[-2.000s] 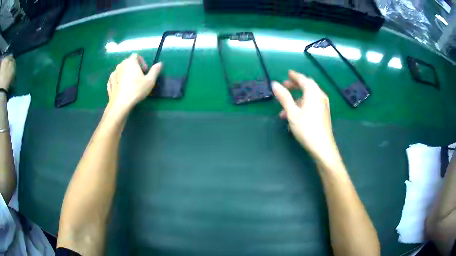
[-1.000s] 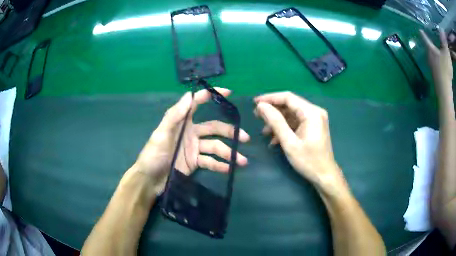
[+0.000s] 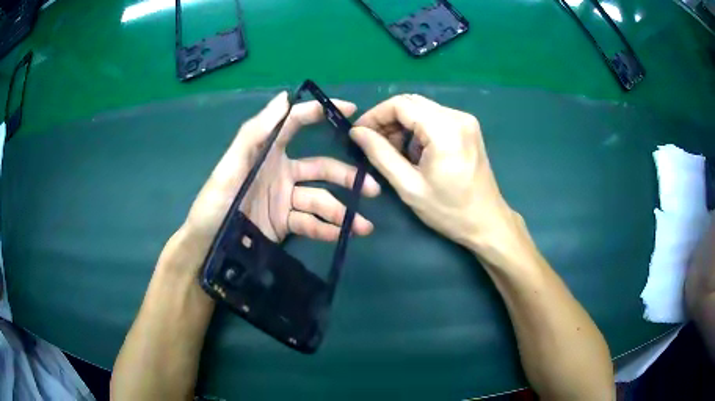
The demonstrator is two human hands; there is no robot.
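A black phone middle frame (image 3: 270, 286) is held tilted above the dark green mat, its solid plate toward me and its narrow end away. My left hand (image 3: 270, 180) holds it from behind, thumb along the left rail, and the other fingers show through the open window and past the right rail. My right hand (image 3: 427, 160) has thumb and forefinger pinched at the far right corner of the frame. Whether a small part is between those fingertips cannot be seen.
More black frames lie on the glossy green strip: one at top left (image 3: 212, 55), one at top centre (image 3: 427, 27), one at right (image 3: 626, 69) and one at the left edge (image 3: 17, 90). White cloths (image 3: 678, 235) lie at right beside a person's arm.
My right hand has moved left and up to the frame's corner and now touches it. The held frame has shifted left and tilted more. The frames on the strip appear higher and further left.
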